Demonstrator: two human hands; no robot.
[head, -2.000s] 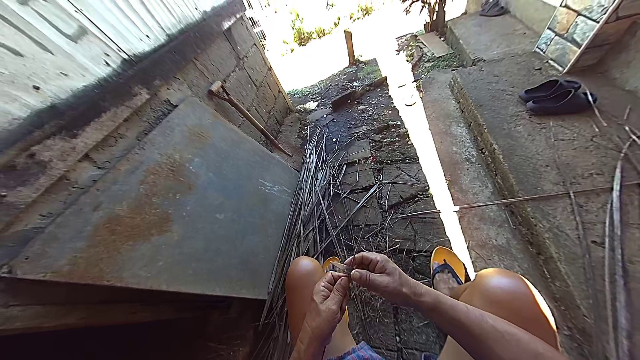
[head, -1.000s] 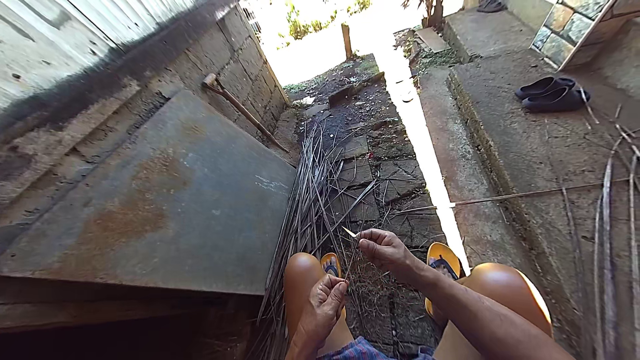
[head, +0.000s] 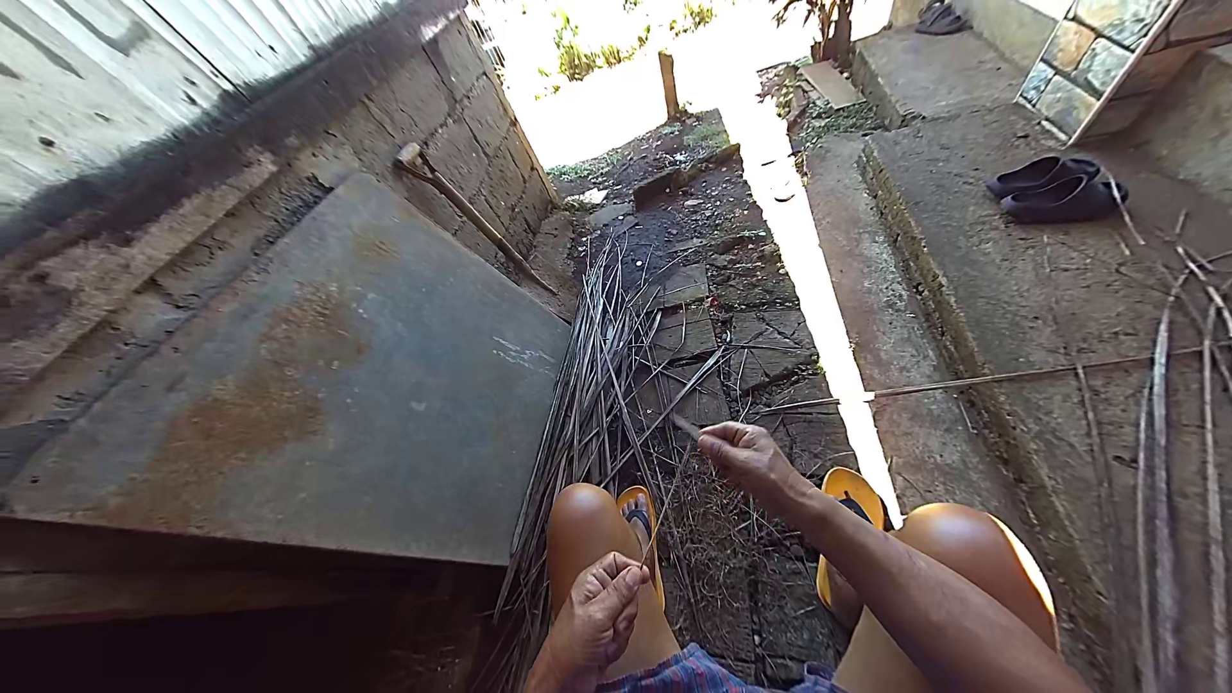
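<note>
My left hand [head: 604, 608] is closed near my left knee, with a thin light-brown strand [head: 654, 534] pinched between thumb and fingers and rising from it. Higher and to the right, my right hand [head: 749, 460] pinches a small dark blade, which looks like a knife or a flat strip [head: 685, 425]; which one I cannot tell. The two hands are apart. Beyond them, a pile of long dry palm leaf strips [head: 599, 371] lies on the paving beside my left leg.
A rusty metal sheet [head: 385, 385] leans at the left, with a wooden-handled tool [head: 472, 212] by the block wall. Black shoes [head: 1054, 190] rest on the concrete ledge at the right, near long dry stalks [head: 1163, 481]. A wooden post [head: 668, 87] stands ahead.
Two seconds ago my hands were together; they have since moved apart, my right hand ending up higher and my left hand lower. The thin strand now shows at my left hand.
</note>
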